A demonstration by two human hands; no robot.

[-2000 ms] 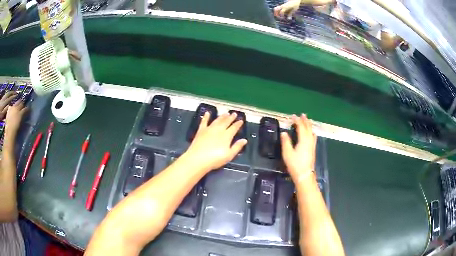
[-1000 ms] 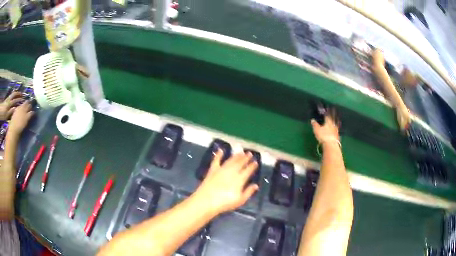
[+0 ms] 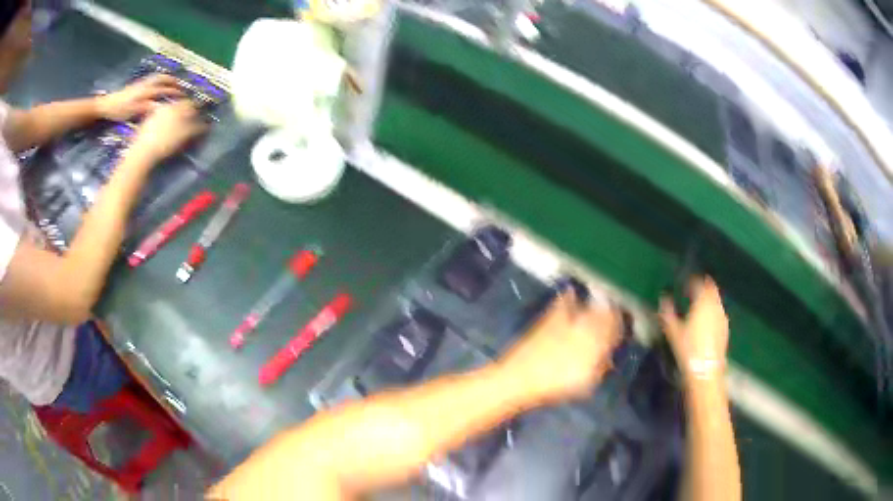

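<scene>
The picture is blurred by motion. Black keypad phones [image 3: 474, 262] lie in a clear blister tray [image 3: 338, 384] at the lower middle; another phone [image 3: 407, 341] is in the nearer row. My left hand [image 3: 568, 342] is over the far row, its fingers bent at a dark phone; blur hides whether it grips it. My right hand [image 3: 697, 328] is at the conveyor's edge rail, right of my left hand, thumb and fingers apart, with nothing visible between them. A faint dark shape lies on the belt just beyond its fingertips.
Red pens [image 3: 305, 339] lie left of the tray. A pale desk fan [image 3: 299, 164] stands behind them. The green conveyor belt [image 3: 548, 186] runs along the far side. At left, a person [image 3: 59, 284] works over another tray of phones, near a red stool [image 3: 117, 440].
The view has swung left, showing more of the neighbour. My right hand went from the tray out over the belt with a dark object, and is now back near the rail.
</scene>
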